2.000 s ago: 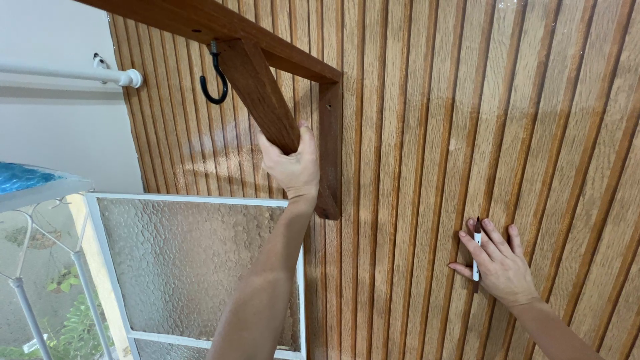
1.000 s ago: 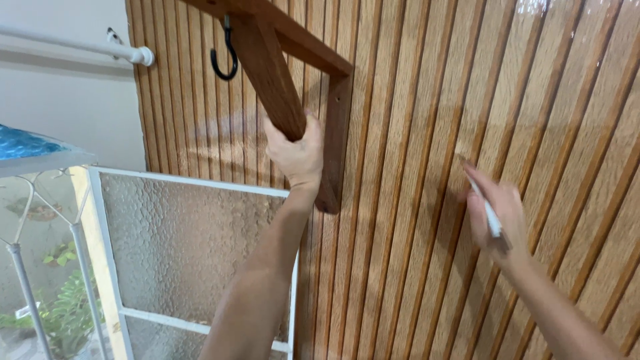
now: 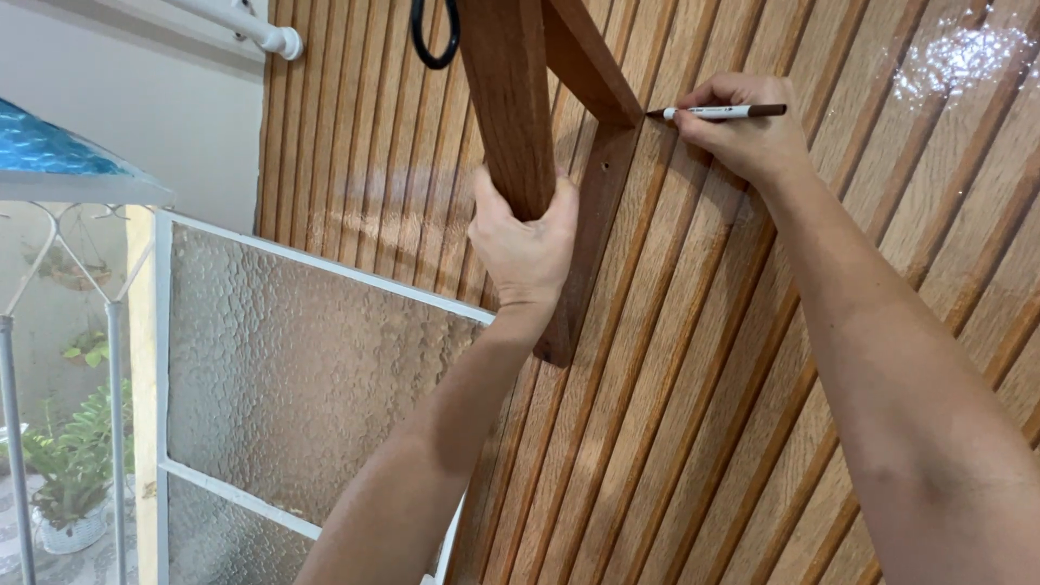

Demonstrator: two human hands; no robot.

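My left hand [image 3: 526,236] grips the lower end of the diagonal brace of a brown wooden bracket [image 3: 512,106]. The bracket's back piece, which has a small hole, lies against a slatted wood wall panel [image 3: 691,325]. In my right hand [image 3: 743,130] is a white marker pen [image 3: 723,112] with a dark end. Its dark tip points left and is at the bracket's upper right corner, at or very near the panel; contact cannot be told. A black metal hook [image 3: 435,36] hangs beside the brace at the top, partly out of view.
A white-framed textured glass pane [image 3: 309,366] stands at the lower left. Above it, a white rod [image 3: 244,24] ends near the panel's edge. White metal grillwork [image 3: 118,406] and a potted plant [image 3: 77,463] are at the far left.
My right hand has moved with the marker from the panel, well right of the bracket, to the bracket's corner. The marker now points left. My left hand keeps its hold on the brace. The view has shifted closer.
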